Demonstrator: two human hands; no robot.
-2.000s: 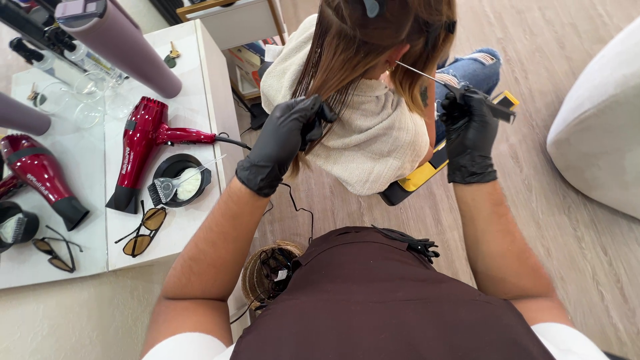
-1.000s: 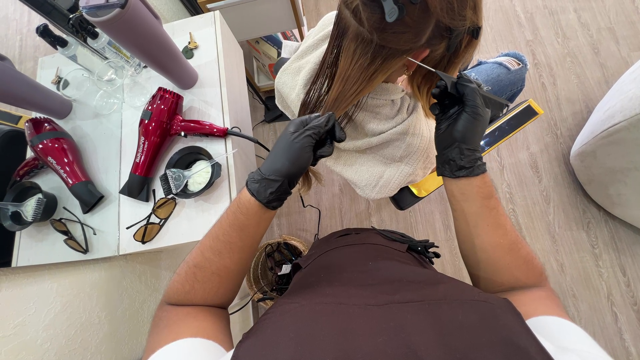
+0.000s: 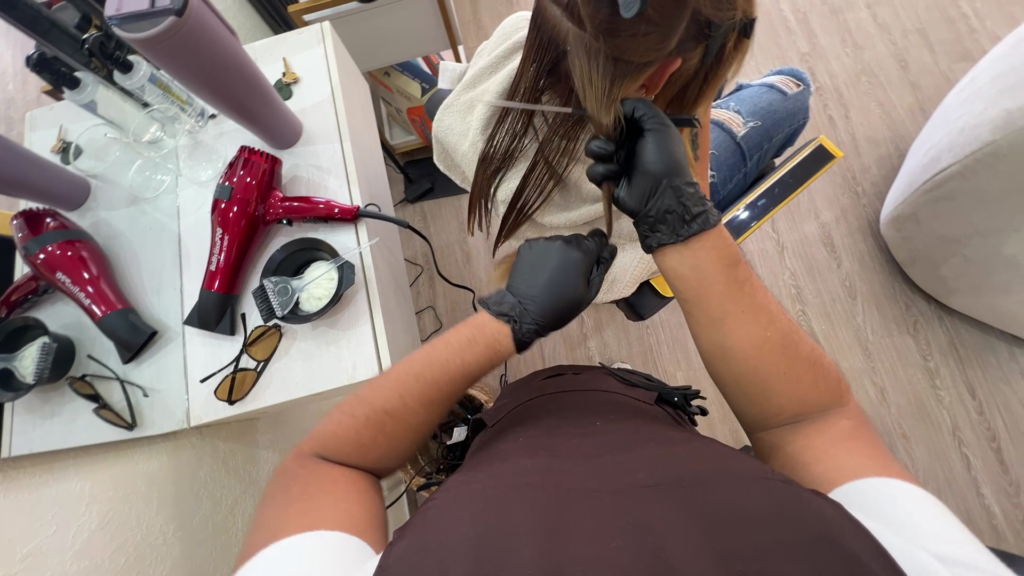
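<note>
Both my hands wear black gloves. My left hand (image 3: 554, 280) is closed on the lower end of a strand of hair (image 3: 607, 196). Just above it, my right hand (image 3: 646, 164) grips the same strand and a tail comb (image 3: 578, 110), whose thin pale tail points left across the hair. A seated person (image 3: 632, 64) has their back to me, with sectioned brown hair, a cream knit top and ripped jeans. A dark hair clip (image 3: 630, 6) sits at the top of the head. Darker, damp-looking strands (image 3: 528, 160) hang on the left.
A white counter (image 3: 352, 352) on the left bears a red hair dryer (image 3: 240, 216), a black bowl (image 3: 276, 260) of white cream with a tint brush (image 3: 280, 296), sunglasses (image 3: 248, 364) and a purple tumbler (image 3: 216, 72); a mirror reflects them. A pale upholstered seat (image 3: 964, 192) stands at right.
My right hand has moved left onto the strand, and the comb's tail now points left across the hair. My left hand has gone lower, beneath the right.
</note>
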